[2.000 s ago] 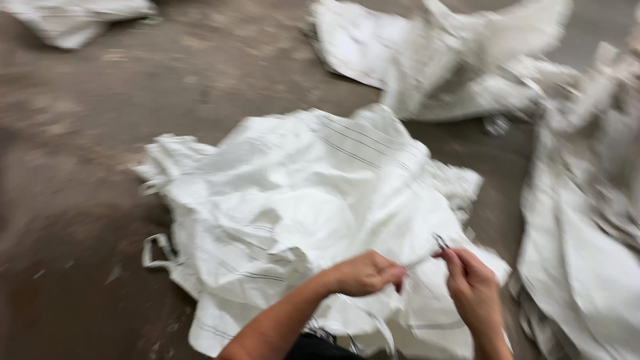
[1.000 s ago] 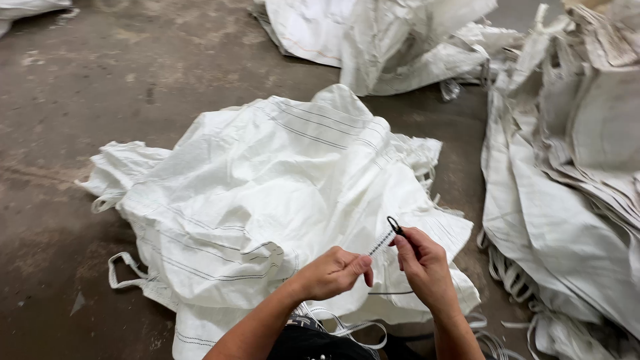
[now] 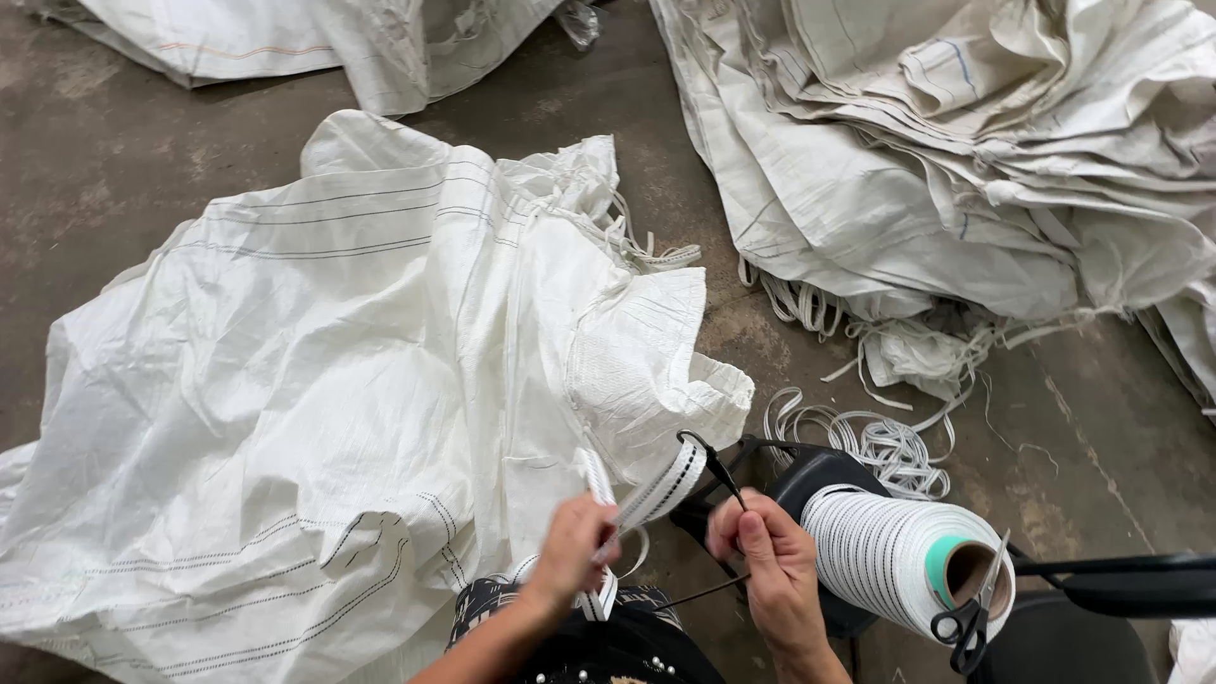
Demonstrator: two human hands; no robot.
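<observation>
My left hand (image 3: 573,546), slightly blurred, grips a white woven strap (image 3: 665,489) with dark dashed lines. The strap runs up to the looped end of a thin black metal hook tool (image 3: 719,467). My right hand (image 3: 769,546) holds that tool, its loop pointing up and left. A large crumpled white woven fabric bag (image 3: 361,380) with dark stitched lines lies on the floor in front of and left of my hands. A roll of white striped webbing (image 3: 883,541) on a cardboard core rests to the right of my right hand. Black-handled scissors (image 3: 969,617) lie against the roll's end.
A thick pile of folded white woven bags (image 3: 931,180) lies at the upper right, with a loose tangle of white strap (image 3: 893,446) below it. Another white bag (image 3: 256,38) is at the upper left. Black chair parts (image 3: 1054,636) stand at the lower right.
The view has moved to the right and down, so the webbing roll and scissors now show. A broad length of strap now stretches between my left hand and the tool in my right hand.
</observation>
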